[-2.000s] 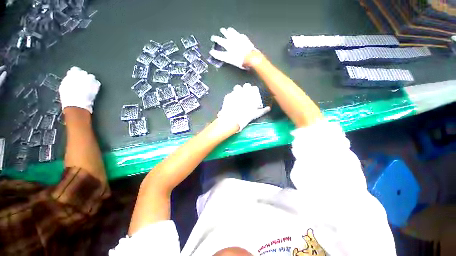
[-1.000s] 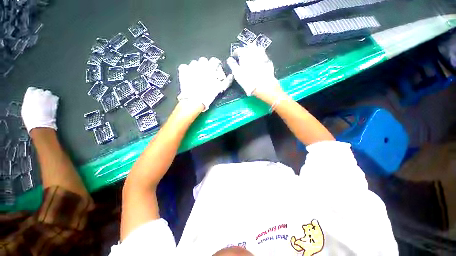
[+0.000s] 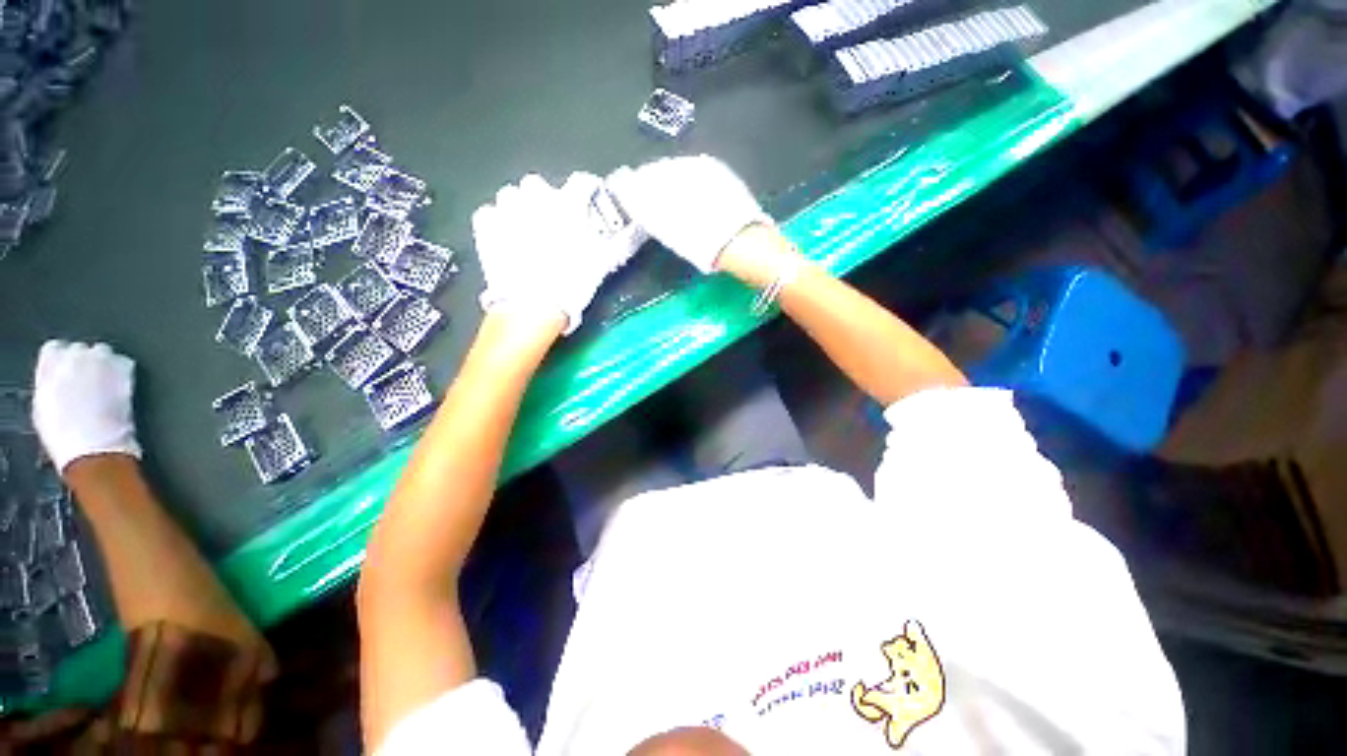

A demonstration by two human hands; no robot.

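Observation:
My left hand, in a white glove, is closed around small grey moulded parts, of which a shiny edge shows between the hands. My right hand, also gloved, meets it with its fingertips at that edge. How many parts are held is hidden by the gloves. A single moulded part lies just beyond my right hand. A loose group of moulded parts lies flat to the left of my left hand.
Three ribbed part rows lie at the top right, partly cut off. A neighbour's gloved hand and more loose parts are at the left. Green edging runs before me. A blue stool stands at the right.
My right hand went from beside the group to parts further right, then came back against my left hand. Fewer parts lie there now. The view has shifted and turned.

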